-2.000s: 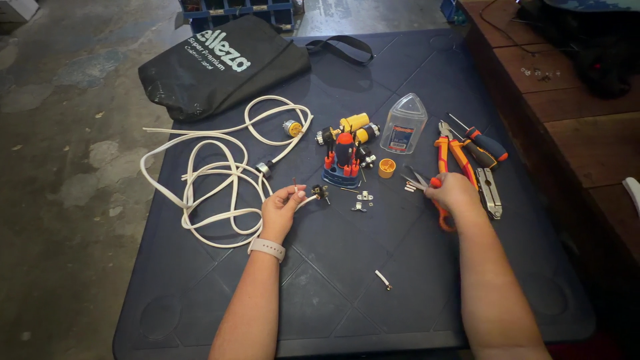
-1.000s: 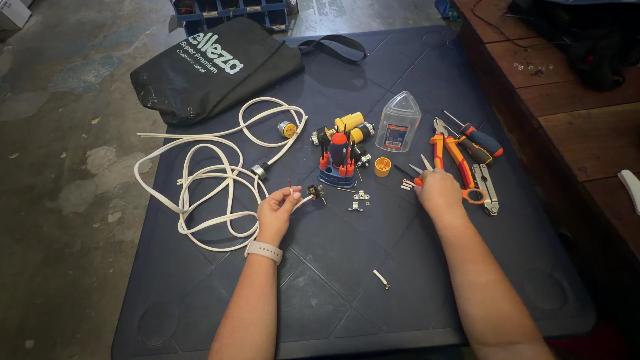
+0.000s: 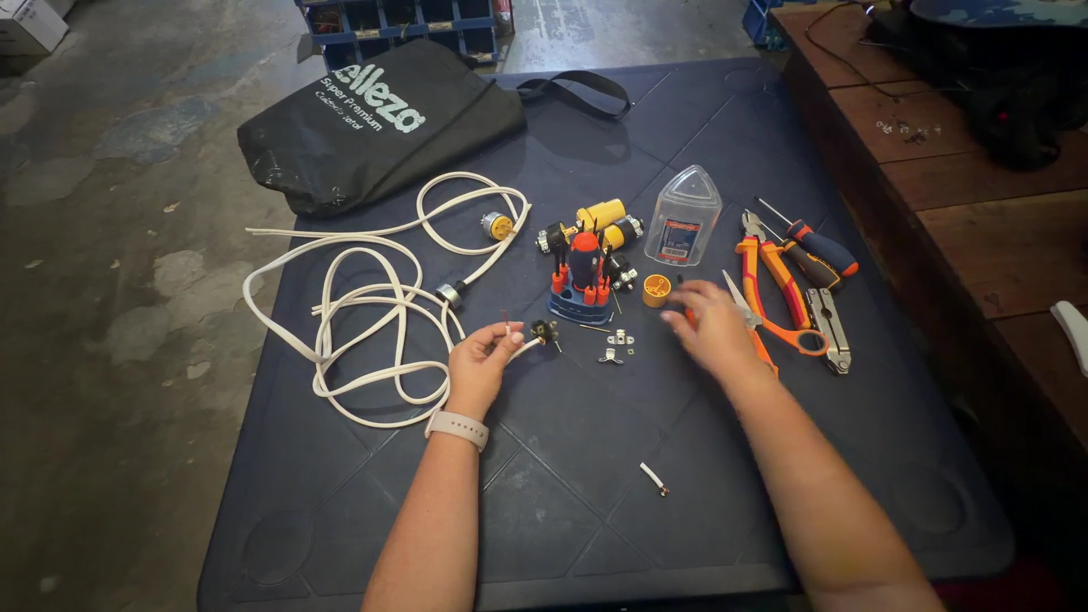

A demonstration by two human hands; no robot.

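My left hand (image 3: 486,361) pinches a white electrical cable (image 3: 524,348) near its end, where a thin reddish wire sticks up. Just right of the fingers, a black plug part (image 3: 544,331) is on the cable. My right hand (image 3: 710,327) hovers with parted fingers beside a round yellow plug part (image 3: 656,291); its fingertips partly hide what lies under them. Scissors with orange handles (image 3: 793,337) lie against or beside that hand. Small metal clamps (image 3: 620,337) rest between the hands. A blue stand (image 3: 580,309) holds precision screwdrivers with red-orange parts.
Coiled white cable (image 3: 382,368) with plug ends lies left. Behind are yellow and black connectors (image 3: 601,214), a clear plastic case (image 3: 687,212) and a black bag (image 3: 374,136). Pliers (image 3: 769,276), screwdrivers (image 3: 820,246) and a multitool (image 3: 829,331) lie right. A cable offcut (image 3: 653,478) lies in front.
My right hand has let go of the scissors, which now lie on the table, and has moved left toward the round yellow part. My left hand stays at the cable end.
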